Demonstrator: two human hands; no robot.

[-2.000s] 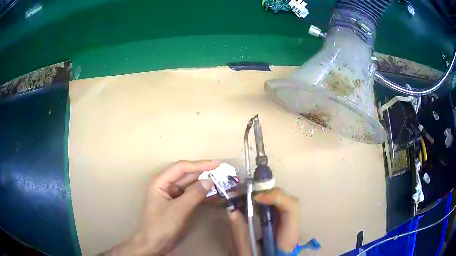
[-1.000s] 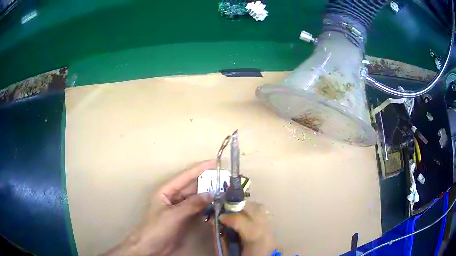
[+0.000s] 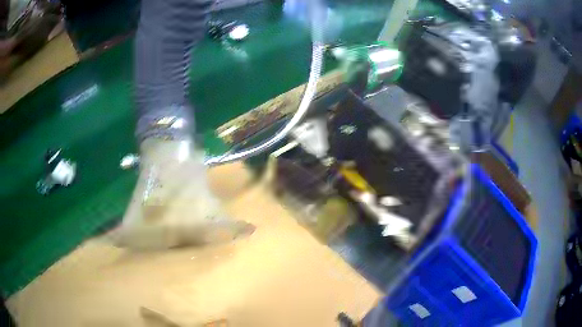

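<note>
The picture is blurred. Neither of my hands can be made out. A thin dark shape [image 3: 159, 316] pokes up from the bottom edge over the tan paper [image 3: 191, 287]; it may be the iron's tip, but I cannot tell. A small orange-brown patch beside it is too cut off to name. The cloudy fume hood [image 3: 172, 198] hangs over the paper on its ribbed grey hose [image 3: 163, 57]. The white piece and its board are not recognisable in front of me.
The green belt [image 3: 96, 121] carries small white-and-dark assemblies [image 3: 60, 172]. A dark side station [image 3: 376, 140] with a yellow-handled tool [image 3: 354, 179] and white scraps stands right of the paper. A blue crate [image 3: 459, 274] is at lower right. Blurred equipment lies behind.
The view has swung to the right and tilted. My hands, the iron's body and the white piece have left the picture. The hood now appears at left and the blue crate shows more fully.
</note>
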